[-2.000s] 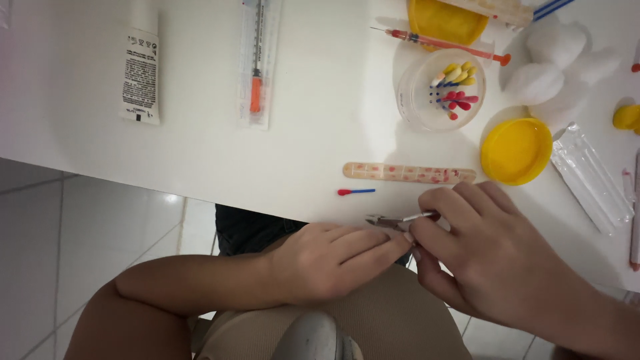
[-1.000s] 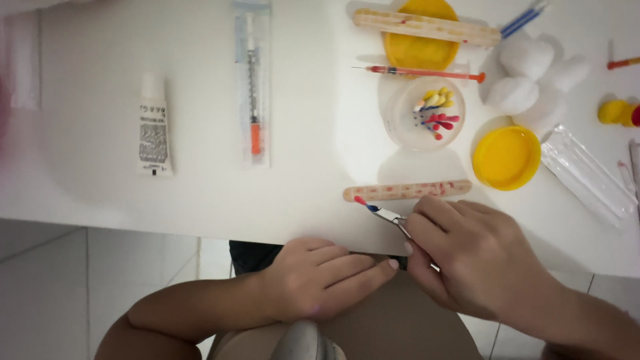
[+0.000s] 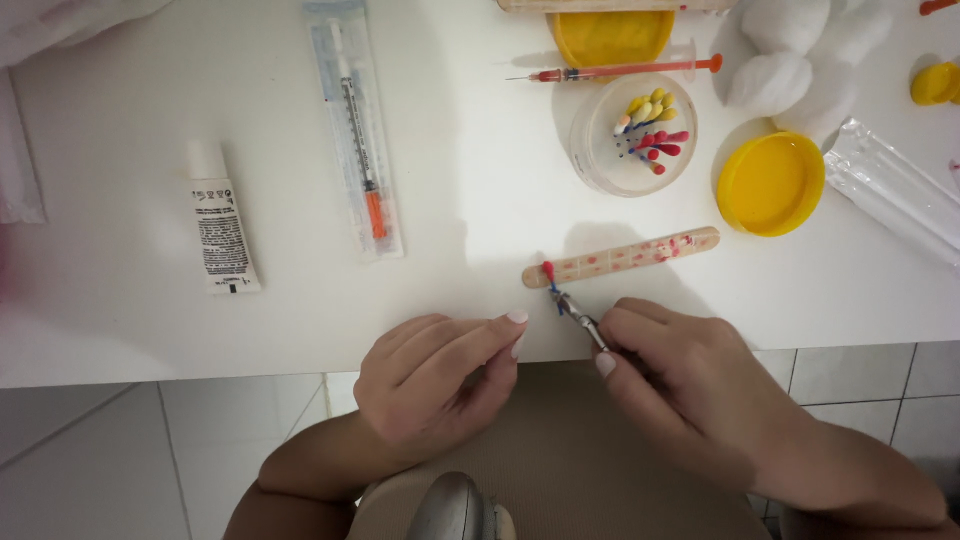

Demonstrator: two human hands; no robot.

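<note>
My right hand (image 3: pixel 675 375) grips a slim metal clamp-like tool (image 3: pixel 589 324). In its tip is a short blue stick with a red cotton-like head (image 3: pixel 548 268), which lies over the left end of a wooden tongue depressor (image 3: pixel 622 256) marked with red dots and smears. To the left, near the table's front edge, my left hand (image 3: pixel 442 367) is raised with fingers curled, thumb and index close together; nothing shows between them. Beyond the stick stands a round clear container (image 3: pixel 589 169) holding several yellow-tipped and red-tipped blue sticks.
A syringe with red liquid (image 3: pixel 622 70), a yellow dish (image 3: pixel 611 37) and a yellow cap (image 3: pixel 771 184) lie beyond my right hand, with cotton balls (image 3: pixel 787 22) and a clear wrapper (image 3: pixel 892 187). Leftward are a packaged syringe (image 3: pixel 356 135) and a white tube (image 3: pixel 225 240).
The tool in my right hand has brought the red-tipped stick onto the wooden depressor. My left hand has come up from the lap to the table edge. The view has shifted.
</note>
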